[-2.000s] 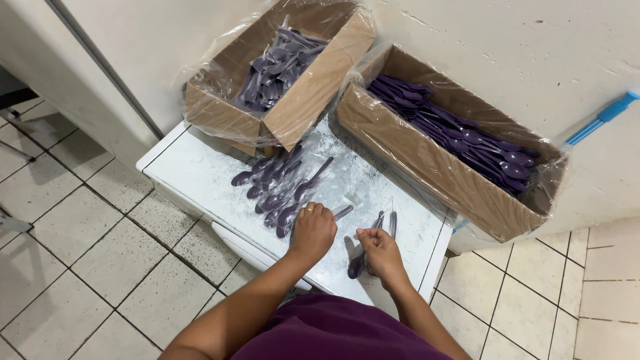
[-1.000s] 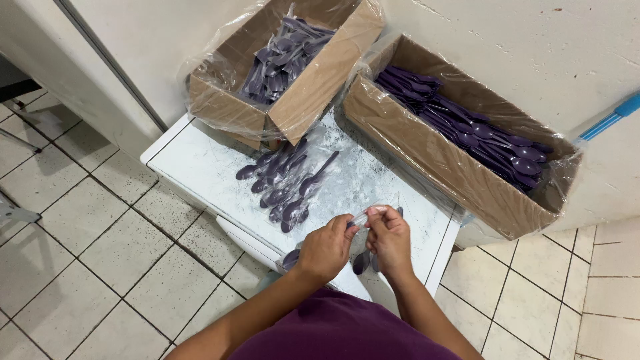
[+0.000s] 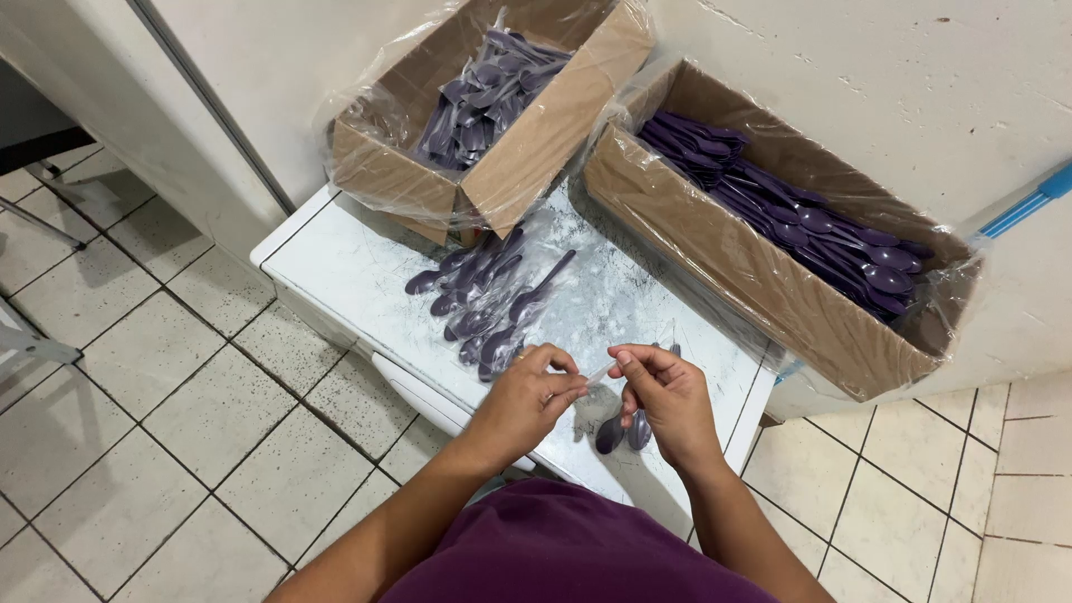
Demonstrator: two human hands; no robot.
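Note:
Between my left hand (image 3: 532, 402) and my right hand (image 3: 662, 394) a small clear plastic sleeve (image 3: 600, 373) is pinched by the fingertips of both. Two purple plastic spoons (image 3: 610, 434) lie on the white appliance top (image 3: 586, 314), partly under my right hand. Beyond my left hand lies a pile of several purple spoons in clear wrappers (image 3: 494, 306). A lined cardboard box at the upper middle (image 3: 536, 126) holds many wrapped spoons. In a longer lined box at the right (image 3: 754, 268) are loose purple spoons.
The appliance stands against a pale wall (image 3: 837, 50), with a white cabinet or door (image 3: 109, 92) at its left. A blue handle (image 3: 1017, 205) leans behind the long box. Metal legs (image 3: 38, 342) stand on the tiled floor (image 3: 218, 419) at the left.
My hands were apart two seconds ago, the left by the wrapped pile and the right by the loose spoons. They have come together at the clear sleeve.

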